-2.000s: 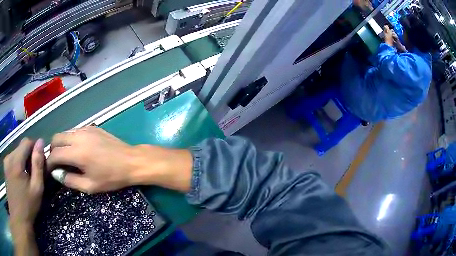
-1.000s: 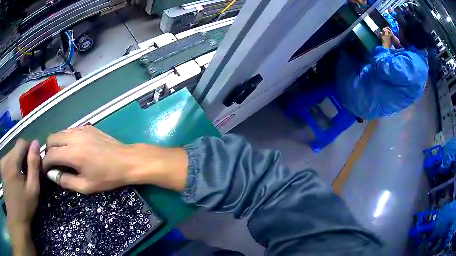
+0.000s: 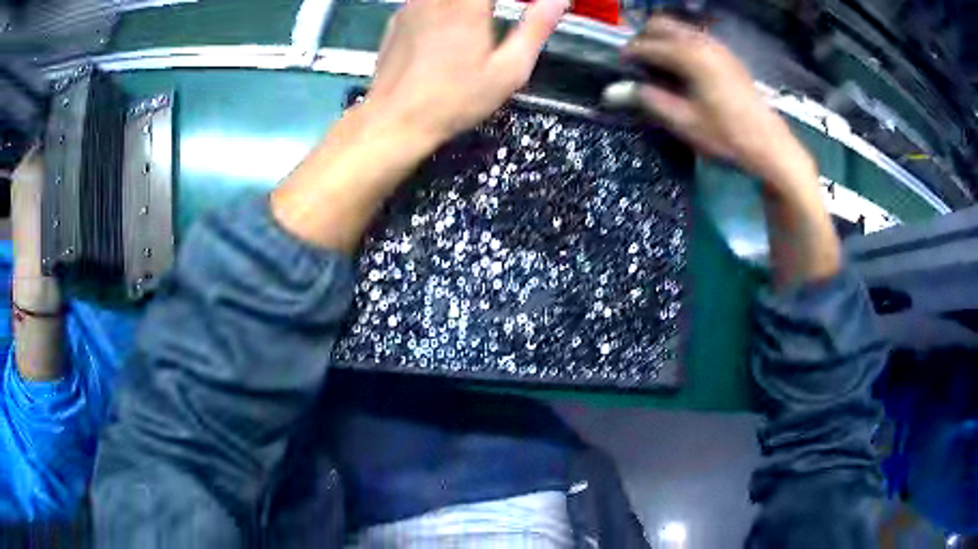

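Observation:
A parts tray (image 3: pixel 684 322) full of small silver and dark nuts (image 3: pixel 515 257) lies in front of my lap. A dark bar, likely a housing plate (image 3: pixel 579 73), shows between my hands at the tray's far edge. My left hand (image 3: pixel 450 64) reaches over the tray's far left, its fingertips partly cut off by the top edge. My right hand (image 3: pixel 702 97) is at the far right corner, fingers curled, with a pale finger cot on one finger. The fingers hide whether either hand grips the bar.
Stacked housings (image 3: pixel 102 177) stand on edge at the left of the green bench top (image 3: pixel 241 139), beside another person's bare arm and blue sleeve (image 3: pixel 43 418). The conveyor belt and pale rail (image 3: pixel 225 58) curve beyond the bench. A grey machine frame (image 3: pixel 922 257) stands at right.
The view has swung left and down, bringing the whole tray, the stacked housings and my lap into view. My hands now appear farther apart at the tray's far side.

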